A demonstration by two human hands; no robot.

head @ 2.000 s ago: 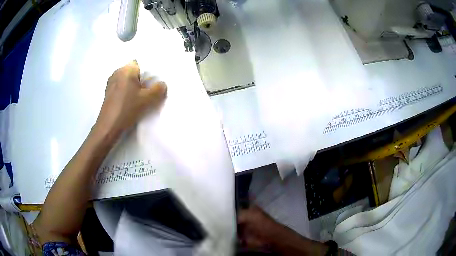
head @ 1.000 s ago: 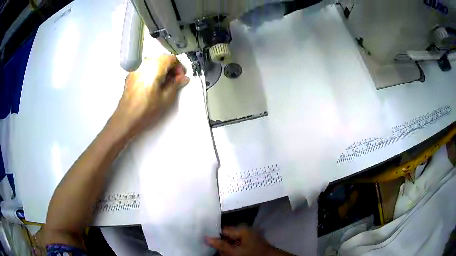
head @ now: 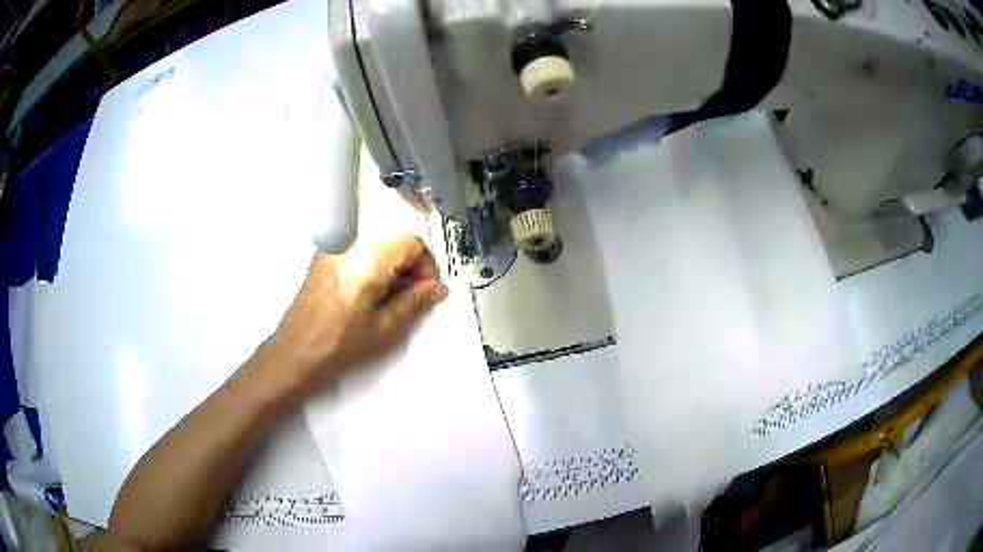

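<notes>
A white fabric piece (head: 431, 431) lies on the white machine table, its right edge running from the needle area down over the table's front edge. My left hand (head: 383, 286) is on the cloth just left of the presser foot and needle (head: 461, 239), fingers curled and pinching at the cloth; the fingertips are partly hidden. The needle plate (head: 490, 270) shows right of the foot. My right hand is out of the picture.
The white machine head (head: 636, 65) spans the top. A second white cloth (head: 722, 302) lies under its arm and hangs over the front edge. A white rounded tube (head: 336, 183) stands left of the needle. More white cloth (head: 927, 496) is at lower right, blue cloth (head: 43, 205) at far left.
The view has tilted up, showing more of the machine head. My left hand moved up to the presser foot, then stayed beside it. My right hand, earlier at the cloth's lower edge, left the picture.
</notes>
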